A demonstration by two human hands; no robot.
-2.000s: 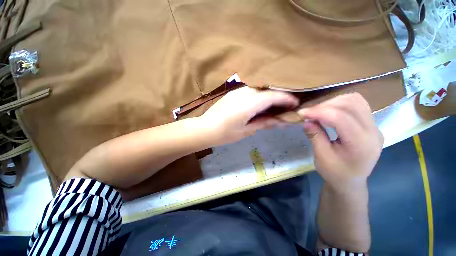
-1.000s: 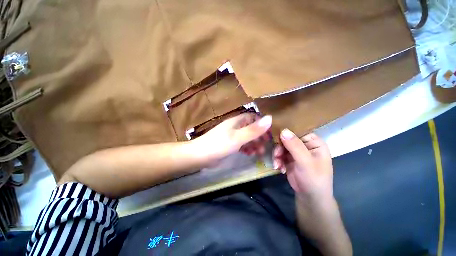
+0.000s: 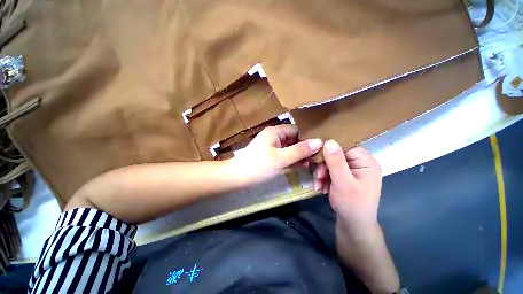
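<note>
A large brown bag body panel lies over most of the view. Its cut-out has white corner pieces, and a lower panel layer with a second cut-out shows beneath it. My left hand pinches the lower layer's near edge, just right of the second cut-out. My right hand grips the same edge from the right, thumb on top. The two thumbs are close together. The fold between the fingers is mostly hidden.
The white tabletop has a yellowish tape piece near my left hand. Brown straps and a small clear packet lie at the left. White threads or plastic and a brown roll-like piece are at the right. A yellow line crosses the dark floor.
The lower layer, lifted and bunched two seconds ago, now lies spread out with its cut-out showing. Both hands have moved left and come together at its near edge.
</note>
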